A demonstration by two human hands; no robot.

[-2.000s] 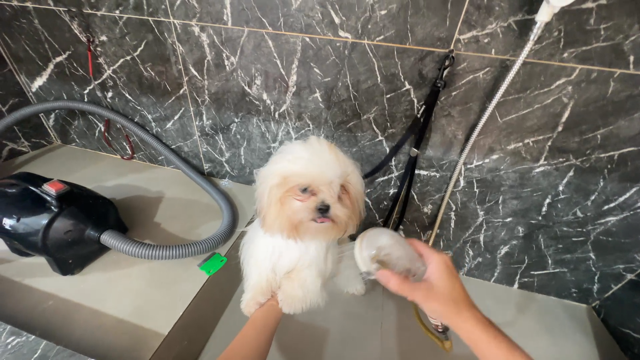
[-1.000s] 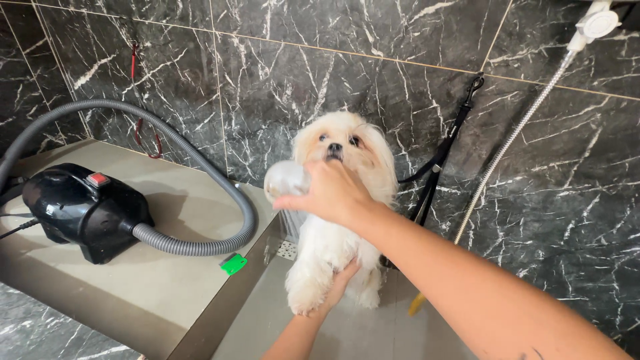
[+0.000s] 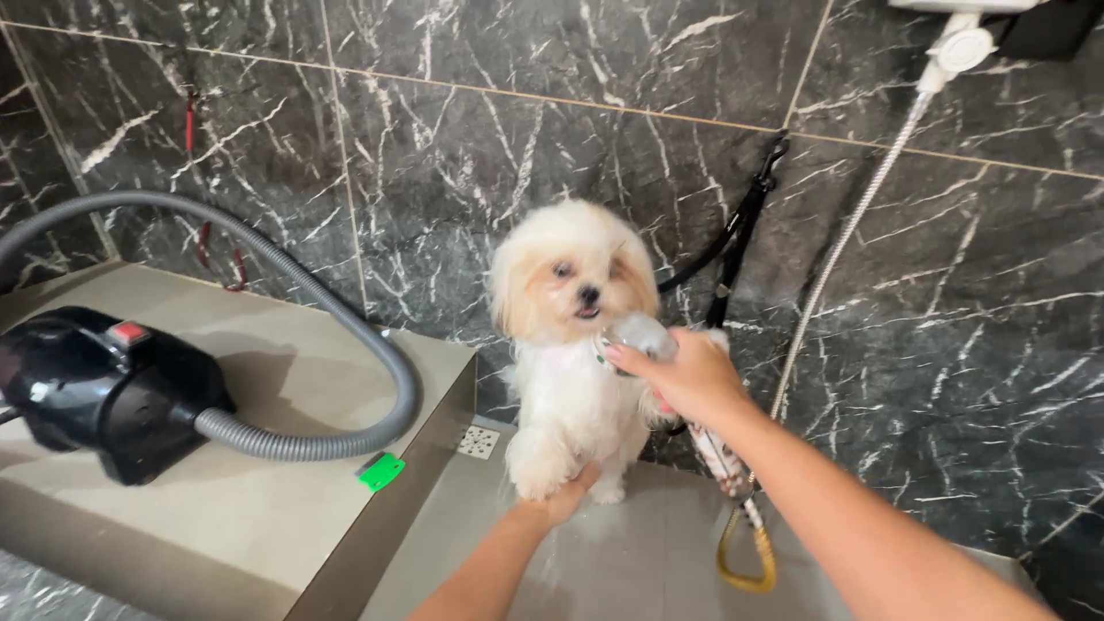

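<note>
A small, fluffy white dog (image 3: 573, 345) with tan around its face sits upright against the wall, facing me with its mouth slightly open. My left hand (image 3: 561, 500) is under its raised front paw, fingers partly hidden by the fur. My right hand (image 3: 690, 371) grips a rounded, translucent plastic object (image 3: 640, 336), held just below the dog's chin at its chest. Whether that object touches the fur cannot be told. A black strap (image 3: 733, 250) runs from a clip on the wall to behind the dog's neck.
At left, a black pet dryer (image 3: 112, 388) with a grey corrugated hose (image 3: 388, 371) and a green flea comb (image 3: 381, 472) are on a raised ledge (image 3: 285, 509). A metal shower hose (image 3: 849, 233) hangs at right, near a patterned strap with a gold clip (image 3: 759, 569). A drain cover (image 3: 478, 442) lies beside the dog.
My right hand has moved with the plastic object from the left side of the dog's face to below its chin, on the right. My left hand stays at the front paw.
</note>
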